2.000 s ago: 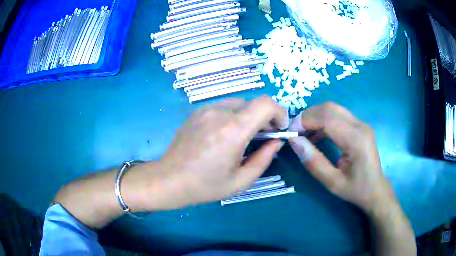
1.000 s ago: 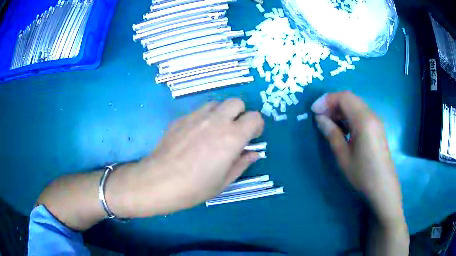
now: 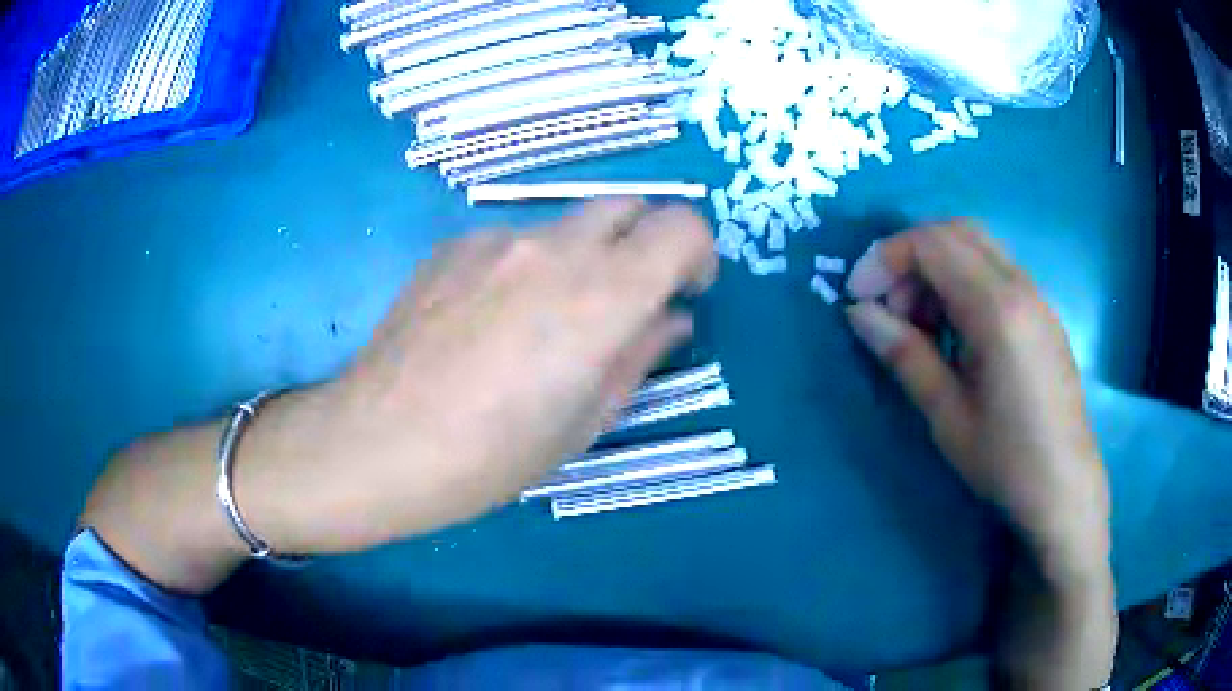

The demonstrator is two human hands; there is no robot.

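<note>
Silver rods [image 3: 527, 101] lie in a ladder-like stack beyond my hands. A single rod [image 3: 584, 193] lies apart at its near side, just beyond my left knuckles. My left hand [image 3: 541, 331], with a bracelet, is palm down and slightly blurred; thumb and fingers are apart and nothing shows between them. Several capped-looking rods [image 3: 662, 473] lie below it, partly hidden by it. White plastic caps [image 3: 790, 122] lie in a loose heap. My right hand [image 3: 973, 338] is right of two loose caps [image 3: 827, 277], thumb and forefinger close together; whether they hold a cap is hidden.
A blue tray [image 3: 230, 108] with a row of rods is at the upper left. A clear bag of caps [image 3: 973, 41] is behind the heap. A thin loose strip [image 3: 1117, 101] lies beside a black tray [image 3: 1175, 270] at the right, which holds rods.
My left hand has let go of the rod held earlier; more rods now lie in the near group. The view has shifted and a single rod lies apart from the far stack.
</note>
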